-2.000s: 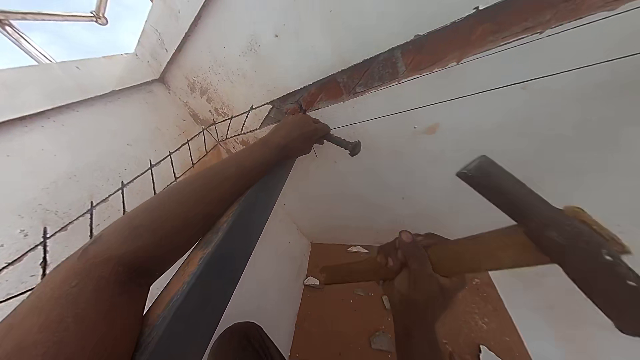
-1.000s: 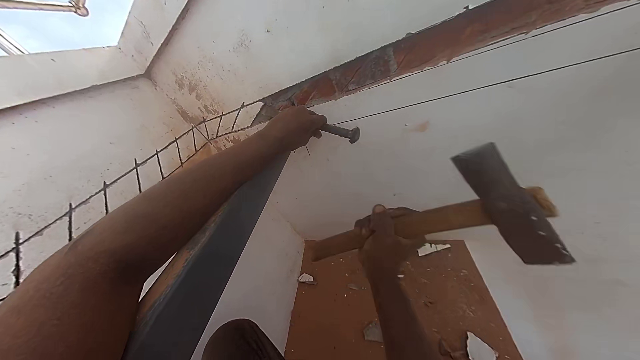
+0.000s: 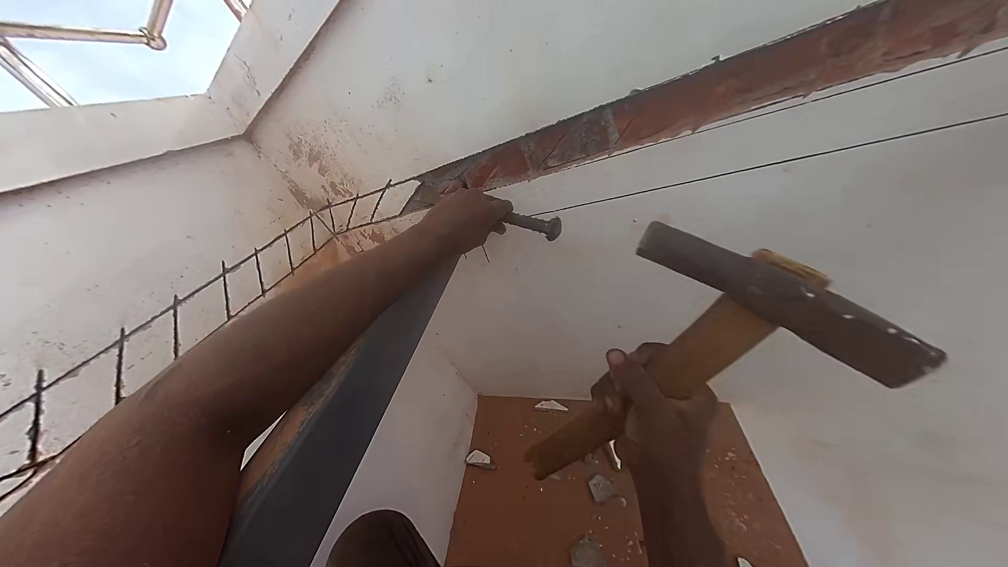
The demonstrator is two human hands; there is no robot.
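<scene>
My left hand (image 3: pixel 468 220) grips a metal chisel (image 3: pixel 535 224) near the left end of a strip of bare brick (image 3: pixel 575 142) cut into the white plaster. The chisel's flared struck end points right; its tip is hidden by my hand. Below and to the right, my right hand (image 3: pixel 661 402) is closed around the wooden handle of a hammer (image 3: pixel 787 303). The hammer's long dark head is raised to the right of the chisel, apart from it. Two thin dark lines run along the wall below the brick strip.
Scored lines with short cross cuts (image 3: pixel 224 287) run along the left wall. A dark grey beam or board edge (image 3: pixel 354 417) slants beneath my left arm. Plaster fragments (image 3: pixel 602 488) lie on the reddish-brown floor (image 3: pixel 520 512) far below. Metal bars cross an opening (image 3: pixel 102 59) at upper left.
The hammer has shifted and turned in view, its handle now tilted more steeply than in both earlier frames. My left hand stays on the chisel at the wall.
</scene>
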